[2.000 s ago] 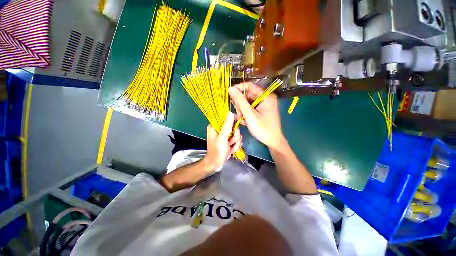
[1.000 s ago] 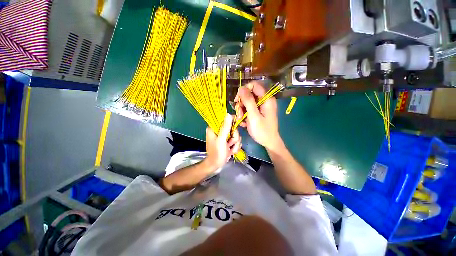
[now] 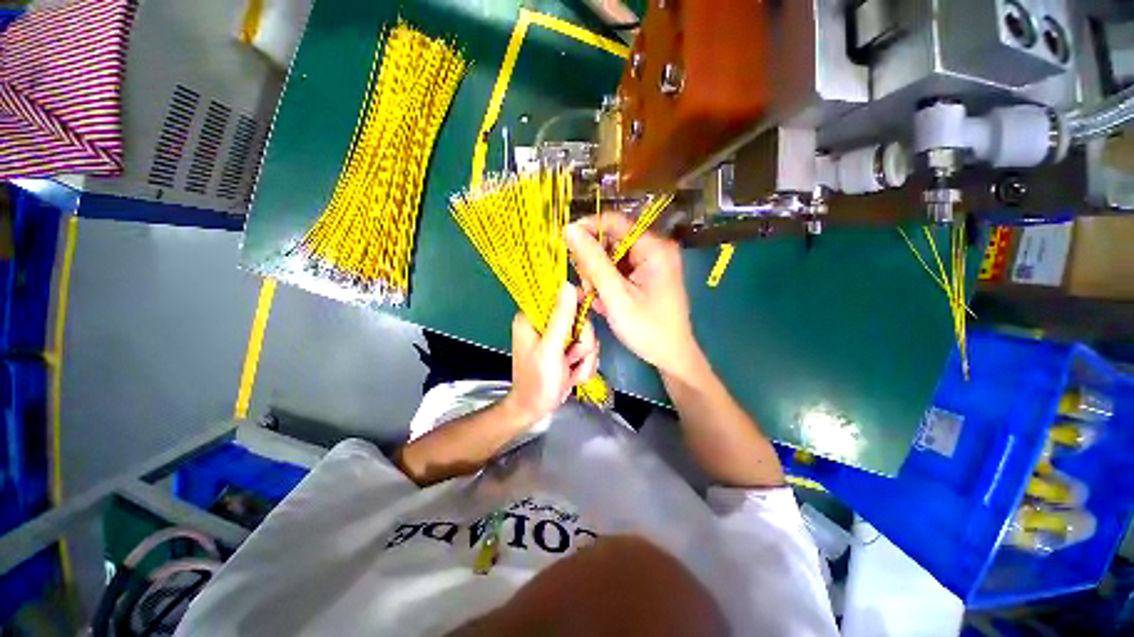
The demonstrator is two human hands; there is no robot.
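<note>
My left hand (image 3: 547,361) is closed around a fanned bundle of yellow lead wires (image 3: 520,237), with pale silvery tips pointing up. My right hand (image 3: 637,289) is close beside it, its fingertips pinching at the right edge of the fan. A small group of yellow wires (image 3: 643,225) sticks out up and right past my right fingers. The orange-brown machine head (image 3: 696,87) overhangs just above my right hand. The small metal work fixture (image 3: 585,162) shows partly behind the wire tips. Exactly which wire my right fingertips grip is too small to tell.
A large yellow wire stack (image 3: 388,162) lies on the green bench (image 3: 796,336) at left. Loose yellow strands (image 3: 955,292) lie at right, near a blue plastic bin (image 3: 945,485) with yellow bundles. Air fittings (image 3: 964,131) jut from the machine. A vented cabinet (image 3: 187,93) stands far left.
My right fingertips have moved slightly left, against the fan. The small wire group beside them has swung left and stands steeper. My left hand stays nearly still around the bundle.
</note>
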